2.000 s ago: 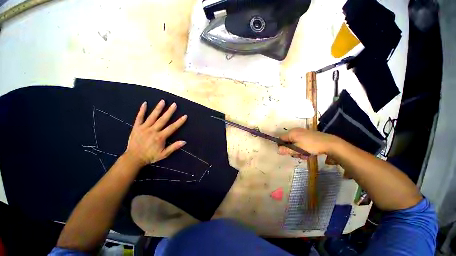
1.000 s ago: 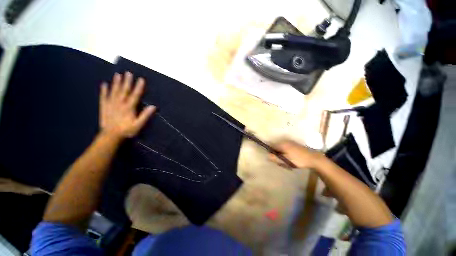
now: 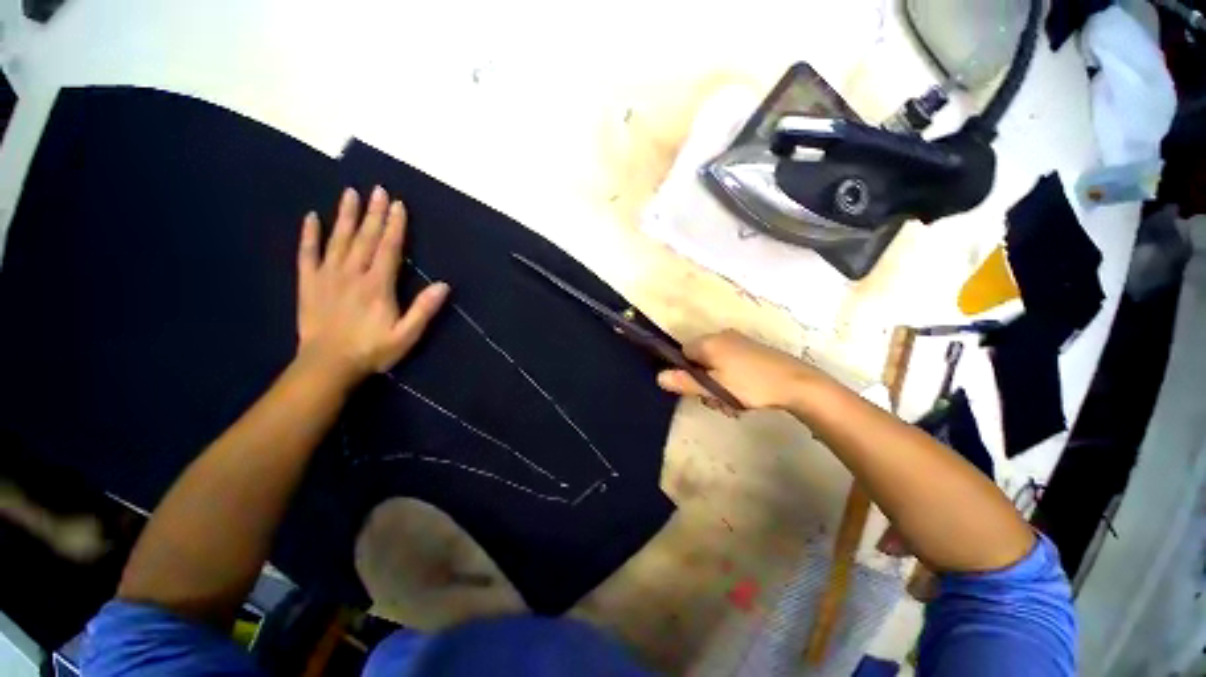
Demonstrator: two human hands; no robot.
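A large dark fabric panel (image 3: pixel 172 291) lies flat on the pale table (image 3: pixel 529 79), with thin white chalk lines (image 3: pixel 509 364) on its right part. My left hand (image 3: pixel 357 284) lies flat on the panel, fingers spread, covering part of the chalk lines. My right hand (image 3: pixel 727 373) grips the handles of the long dark shears (image 3: pixel 622 320). The shears lie over the panel's right part, near its upper edge, with the tip pointing up and left. The blades look closed or nearly closed.
A steam iron (image 3: pixel 853 179) rests on pale cloth at the upper right. Dark cloth pieces (image 3: pixel 1051 258) and a tan oval piece (image 3: pixel 988 284) lie at the right. A wooden ruler (image 3: pixel 840 569) crosses a gridded sheet (image 3: pixel 780 622) near pink chalk (image 3: pixel 745 594).
The view has shifted. My left hand has moved left and up across the panel, off the middle of the chalk lines. The shears, still in my right hand, have moved further over the cloth.
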